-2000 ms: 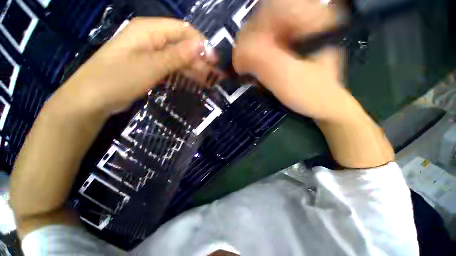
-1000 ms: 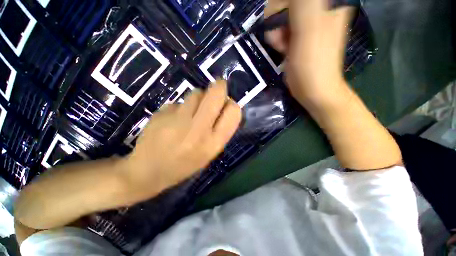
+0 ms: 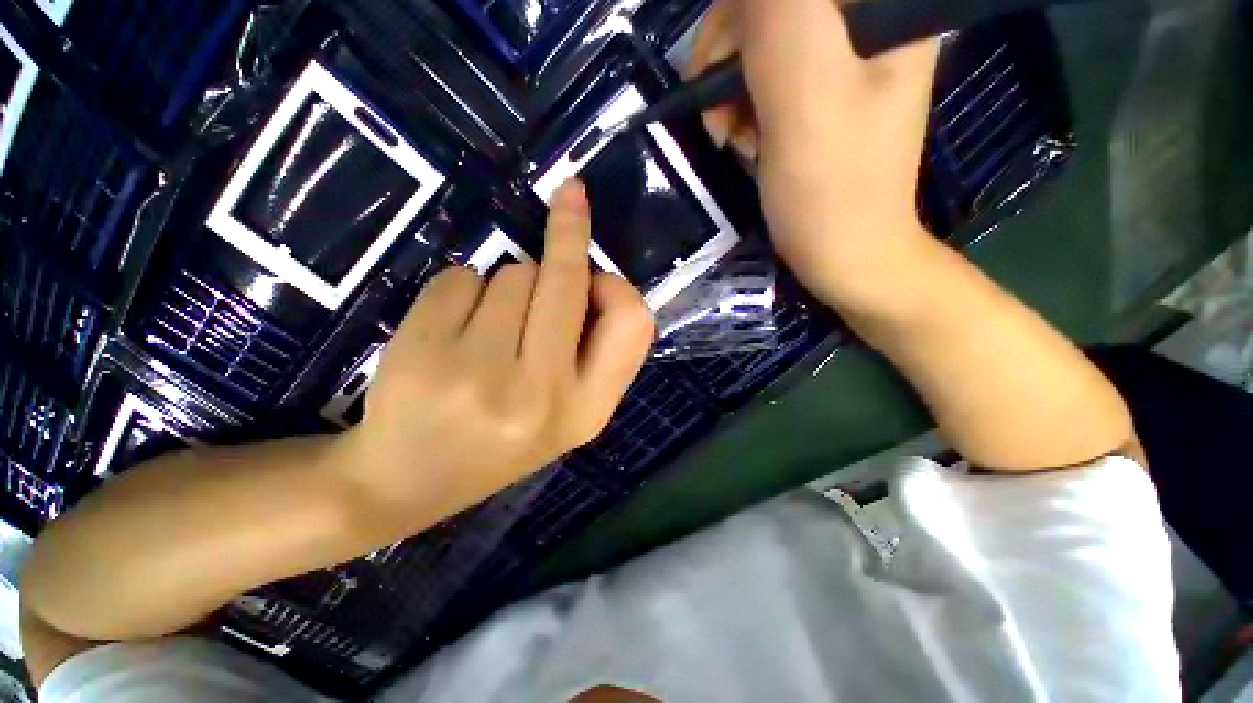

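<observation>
My right hand (image 3: 845, 151) holds black tweezers (image 3: 694, 94) like a pen. Their narrow tip is at the slot end of a white-bordered front panel (image 3: 720, 224) lying in the dark shiny tray (image 3: 220, 319). My left hand (image 3: 502, 350) is palm down over the tray, its index fingertip on the edge of the same panel near the slot. Its other fingers are curled around the clear liner sheet (image 3: 721, 313), which sticks out to the right of the hand. Whether a tiny piece is at the tweezer tip cannot be told.
Another white-bordered panel (image 3: 235, 206) lies in the tray to the left, with more panels partly hidden under and beside my left forearm. The dark green bench top (image 3: 701, 460) runs along the tray's near edge. My white top fills the bottom.
The tweezers have come into clear view, their tip now at the panel's slot end. The left index finger has extended onto the panel. Since the first frame, the liner has moved off the panels at lower left.
</observation>
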